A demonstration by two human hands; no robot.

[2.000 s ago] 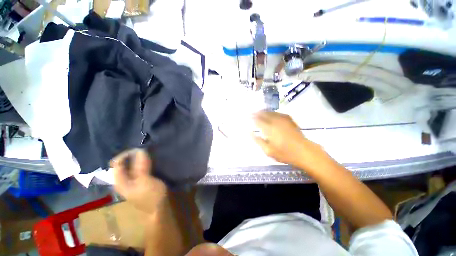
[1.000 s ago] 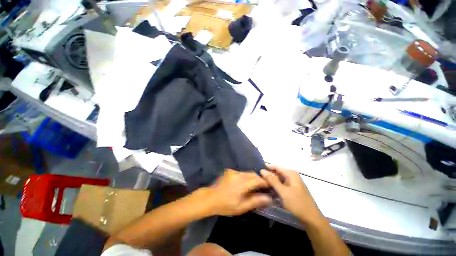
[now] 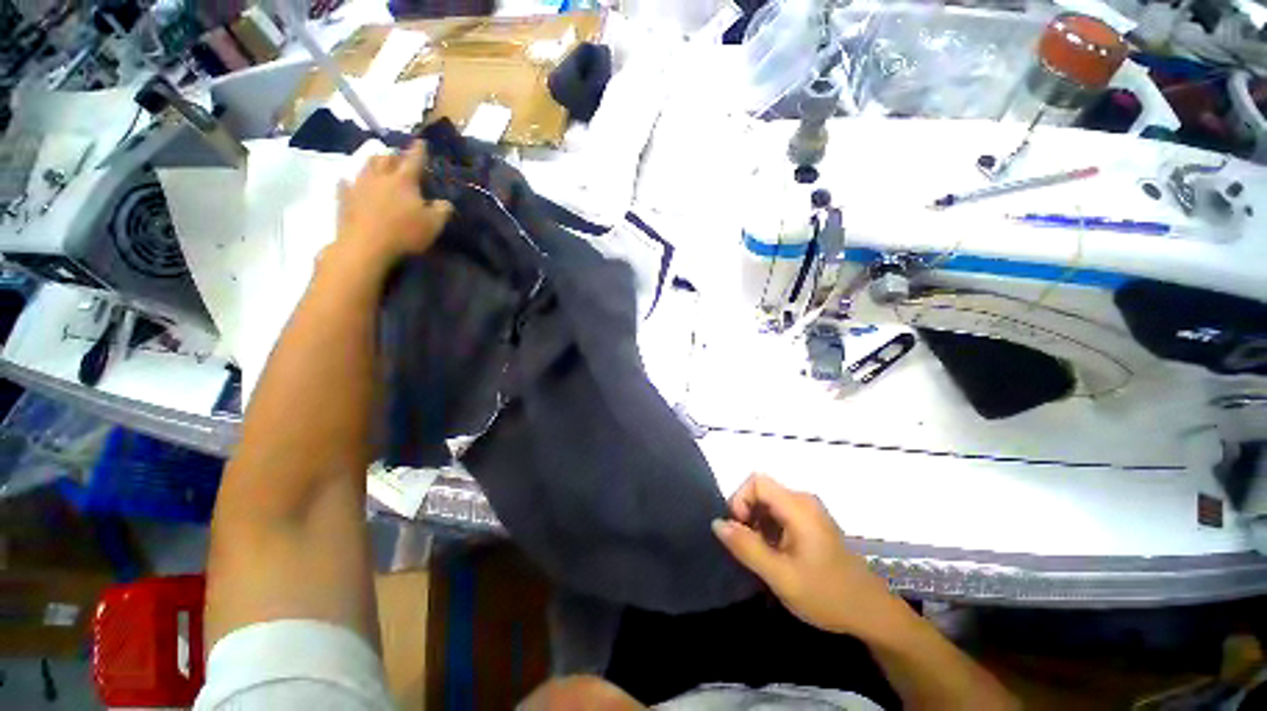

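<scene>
A dark grey garment panel (image 3: 598, 431) lies on the left part of the white machine table and hangs over its front edge. A thin whitish seam line runs down it. My left hand (image 3: 386, 206) is on the far upper left end of the cloth, fingers down on it; the fingertips are partly hidden in the folds. My right hand (image 3: 785, 546) pinches the panel's lower right corner at the table's front edge. White paper sheets (image 3: 285, 222) lie beside and under the cloth on the left.
The white sewing machine (image 3: 973, 236) with a blue stripe stands at right. Thread snips (image 3: 881, 360) and a black pad (image 3: 994, 372) lie on its bed. Cardboard (image 3: 466, 86) is at the back, a vented white device (image 3: 146, 229) at left, a red stool (image 3: 146, 642) on the floor.
My left hand has moved from beside my right hand at the front edge to the far upper left of the cloth. The panel is spread wider toward the lower right.
</scene>
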